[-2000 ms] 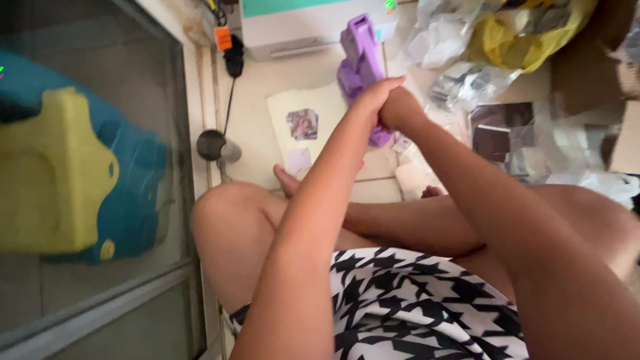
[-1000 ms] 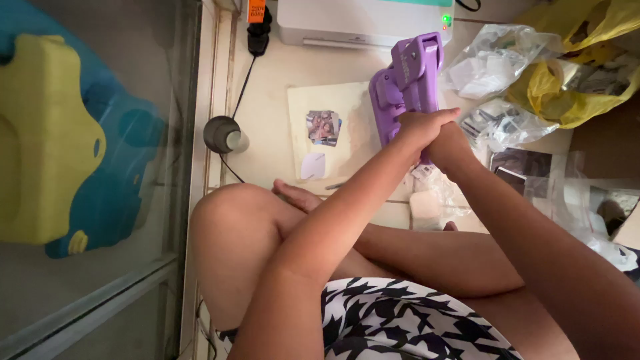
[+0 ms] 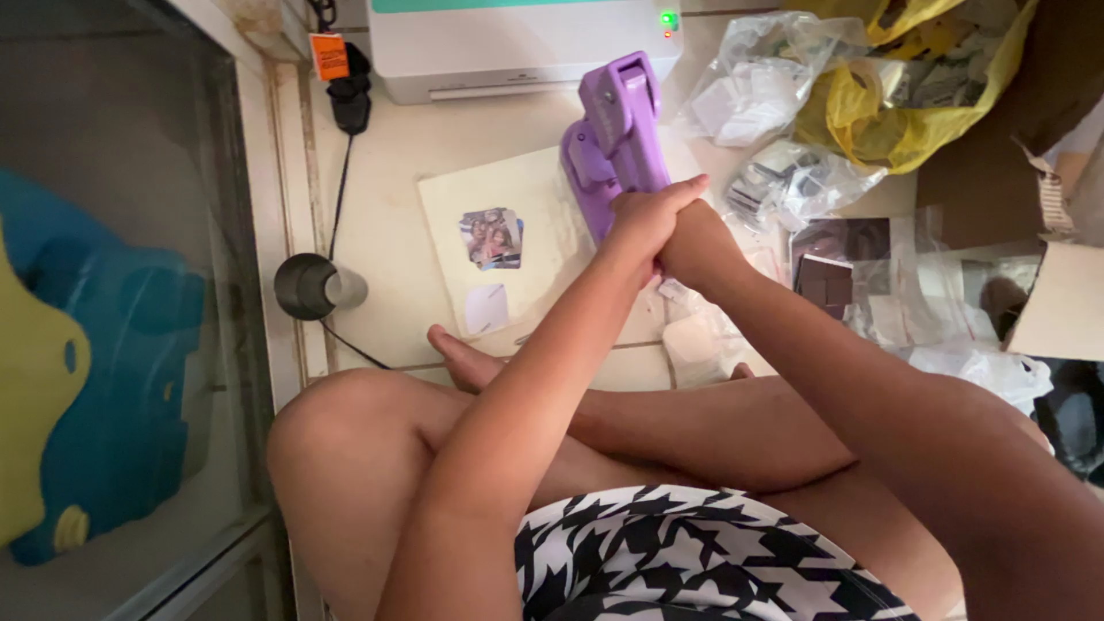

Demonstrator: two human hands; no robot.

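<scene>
A purple lever press (image 3: 623, 121), possibly a badge or punch press, stands on the floor at the right edge of a cream sheet (image 3: 543, 185). Both hands are on the near end of its handle. My left hand (image 3: 645, 222) lies around the handle from the left, and my right hand (image 3: 697, 241) overlaps it from the right; the fingers are largely hidden. On the sheet, left of the press, lie a small stack of cut photo prints (image 3: 493, 237) and a pale cut piece of paper (image 3: 487, 309).
A white and teal printer (image 3: 517, 47) with lit lights stands at the back. Plastic bags (image 3: 750, 86), a yellow bag (image 3: 914, 129) and a cardboard box (image 3: 1061, 297) lie right. A grey cup (image 3: 304, 286) and black cable (image 3: 343, 185) are by the glass door frame (image 3: 285, 207).
Both hands stay together on the press's handle. The view has shifted, with more of the printer in sight than two seconds ago. The photo stack looks unmoved.
</scene>
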